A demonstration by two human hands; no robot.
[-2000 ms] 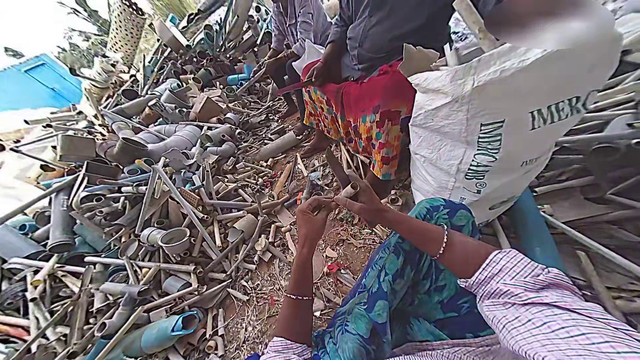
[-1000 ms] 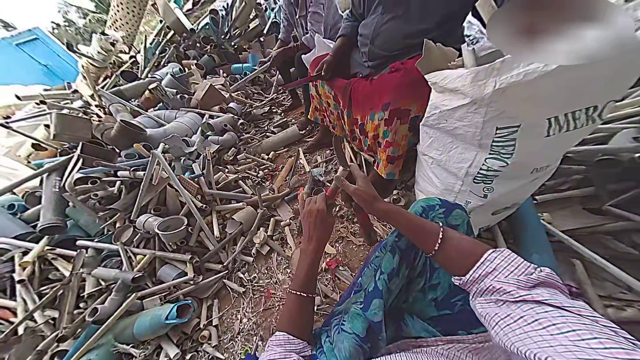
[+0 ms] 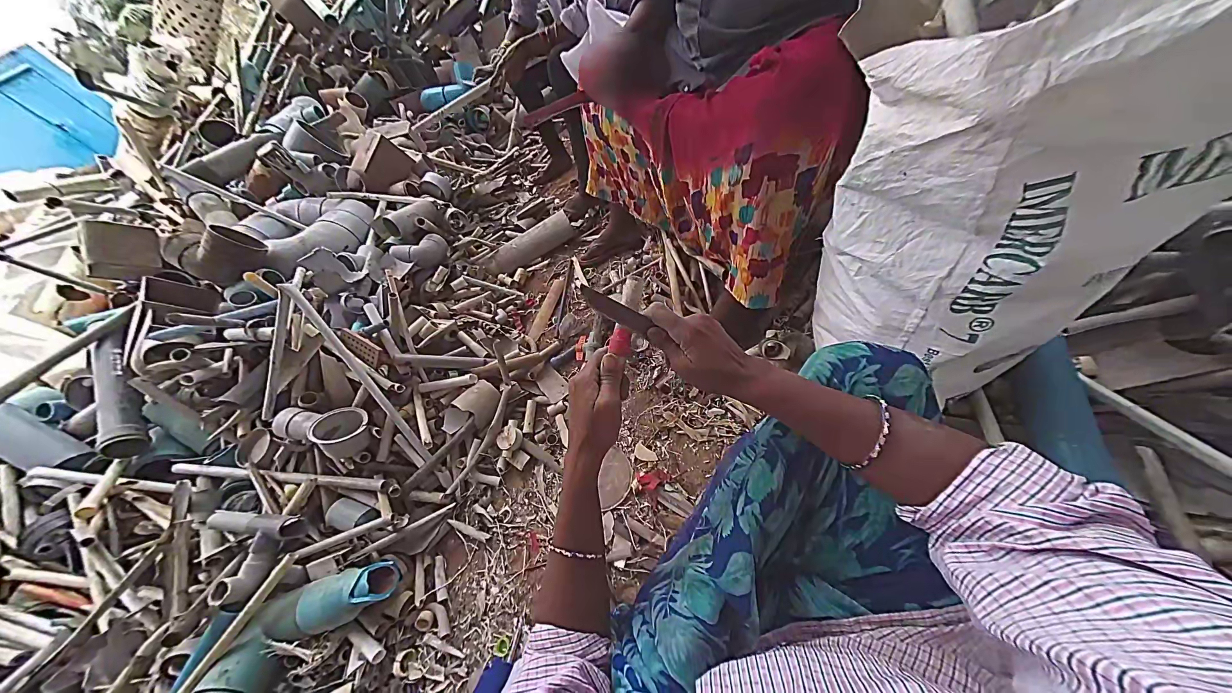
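Note:
My right hand (image 3: 701, 348) grips a knife whose dark blade (image 3: 616, 312) points up and to the left. Below and left of it, my left hand (image 3: 597, 397) holds a short pipe piece (image 3: 630, 296) with a red part (image 3: 619, 341) at its lower end. The blade crosses close to the pipe piece, just above the red part; whether they touch I cannot tell. A small bluish-grey piece also shows by the left fingertips; its shape is unclear. Both hands are over littered ground between the pipe heap and my knee.
A big heap of scrap plastic pipes and fittings (image 3: 332, 226) fills the left side. A white woven sack (image 3: 943, 212) with printing stands at the right. Ahead sits a person in a patterned skirt (image 3: 712, 183), with another person beyond. A blue pipe (image 3: 1059, 409) lies behind my knee.
The knife blade now shows plainly, raised across the pipe piece. A red part is visible above my left hand. My hands have come a little apart since two seconds ago.

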